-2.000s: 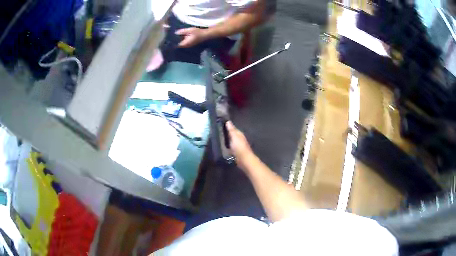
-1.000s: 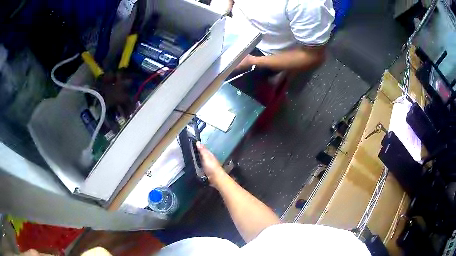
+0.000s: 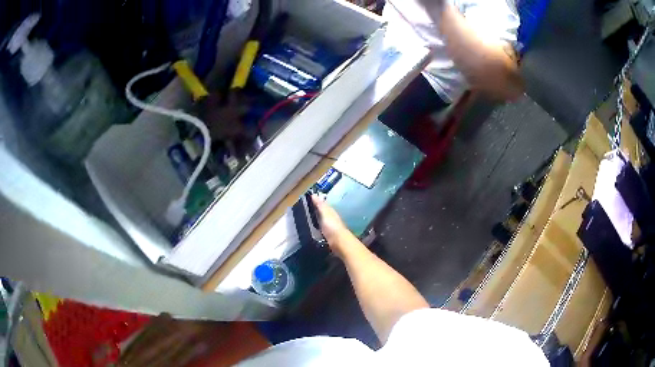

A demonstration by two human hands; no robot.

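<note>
My right hand (image 3: 329, 221) reaches forward over the green-topped bench (image 3: 391, 161) and grips a dark, long lock panel (image 3: 304, 221). The panel's far end is hidden behind the wooden edge of a raised shelf or box. My fingers are partly hidden against the panel. My left hand cannot be made out in the picture.
A clear bottle with a blue cap (image 3: 272, 279) stands left of the panel. A white open box (image 3: 244, 208) holds cables and batteries. Another person's blurred arm (image 3: 477, 57) is at the top. Cardboard (image 3: 531, 261) and black panels (image 3: 607, 251) lie at right.
The panel, first held upright over the aisle, has come down to the bench beside the bottle. The view has shifted, so more of the white box shows. The other person's arm has moved up.
</note>
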